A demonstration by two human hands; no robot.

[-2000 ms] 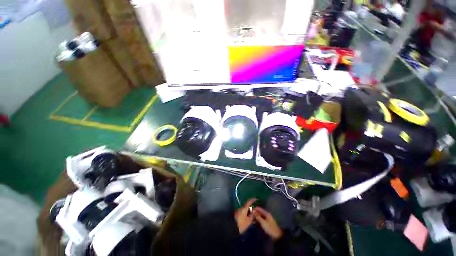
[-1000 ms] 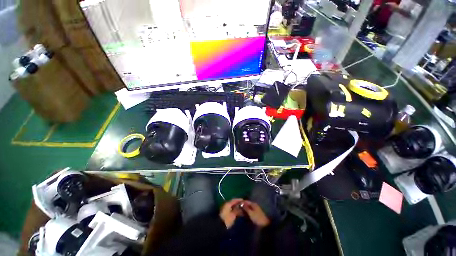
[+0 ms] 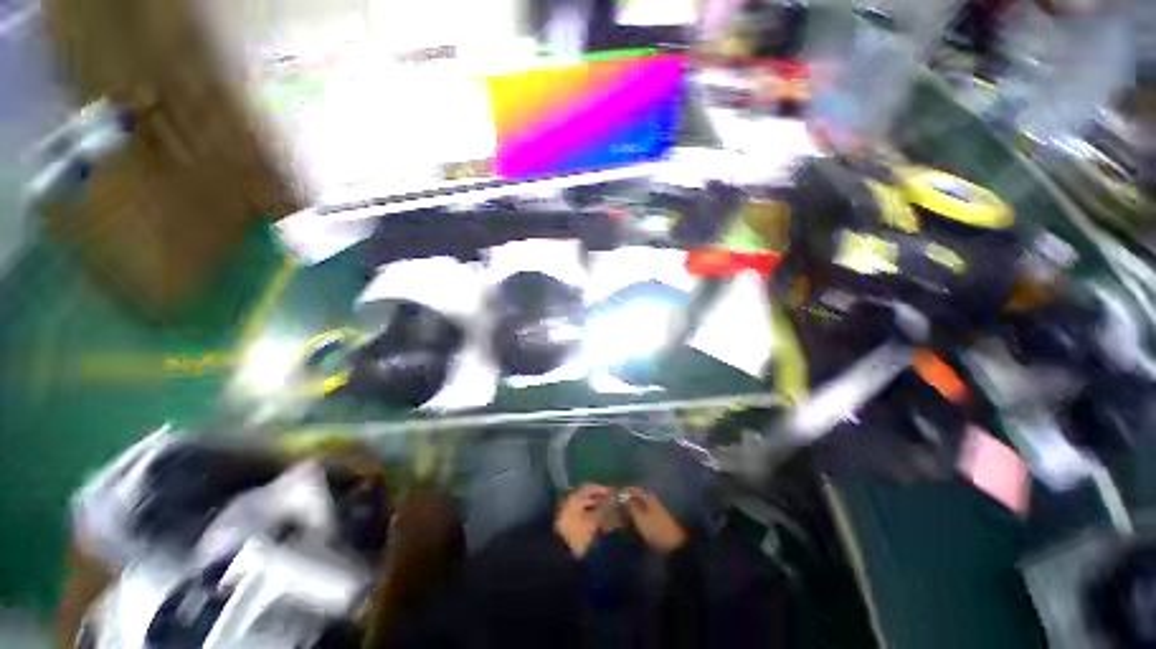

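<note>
The view is blurred. My left hand (image 3: pixel 582 517) and my right hand (image 3: pixel 654 519) are close together below the bench's front edge, over my lap. Their fingertips meet around a tiny pale piece (image 3: pixel 621 498), perhaps a cable connector, too small and blurred to name surely. A thin white cable (image 3: pixel 559 456) hangs from the bench edge just above my left hand. Three white-hooded dome cameras stand in a row on the bench: the left one (image 3: pixel 408 355), the middle one (image 3: pixel 535 325) and the right one (image 3: pixel 638 332), which shows a bright white glare on its front.
A monitor (image 3: pixel 590 114) stands behind the keyboard (image 3: pixel 437 235). A yellow tape roll (image 3: pixel 328 361) lies left of the cameras. An open carton (image 3: pixel 425 558) of cameras is at lower left. A black bag (image 3: pixel 875 273), orange scrap (image 3: pixel 939 375), pink note (image 3: pixel 995 470) and more cameras are at right.
The view has shifted and blurred. The right camera's front now glares white, where pink lights showed a second ago; the middle one glared two seconds ago. My hands stay together, slightly higher in the picture.
</note>
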